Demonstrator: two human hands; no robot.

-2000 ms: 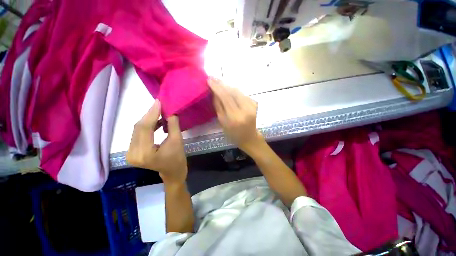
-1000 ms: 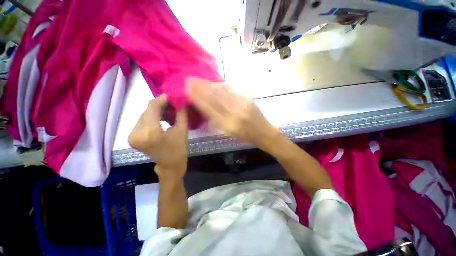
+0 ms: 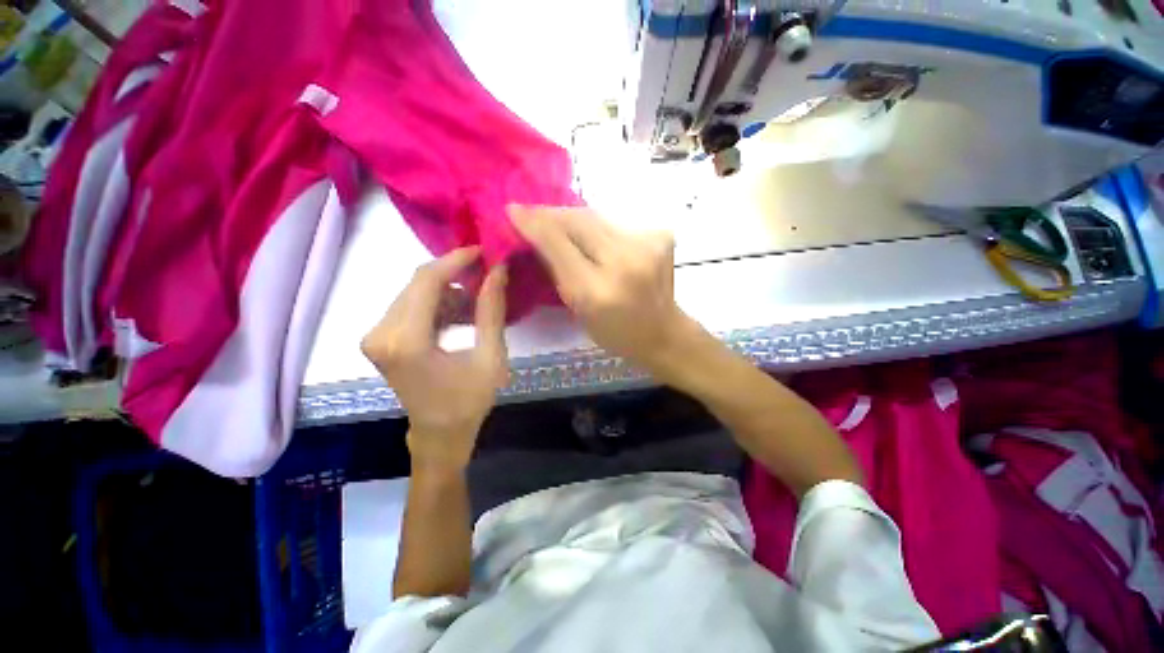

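A bright pink sleeve (image 3: 447,134) runs from the garment body (image 3: 243,77) at the upper left down to its open end in front of me. My left hand (image 3: 440,344) pinches the sleeve end between thumb and fingertips. My right hand (image 3: 606,274) has its fingertips on the same end from the right; the cloth there is bunched and partly hidden by my fingers. The white sewing machine head (image 3: 753,77) with a blue stripe stands right of the sleeve. A pale panel (image 3: 262,344) of the garment hangs over the table edge.
Snips (image 3: 1021,253) with green and yellow handles lie on the table at the right. The table's front edge (image 3: 830,342) carries a silver-grey strip. Pink garments (image 3: 919,498) are piled below it at the right. A blue crate (image 3: 268,561) is under the table at the left.
The flat, spread sleeve end is now bunched between the fingers. My right hand moved to the left over it, then slightly back right. The view has shifted a little.
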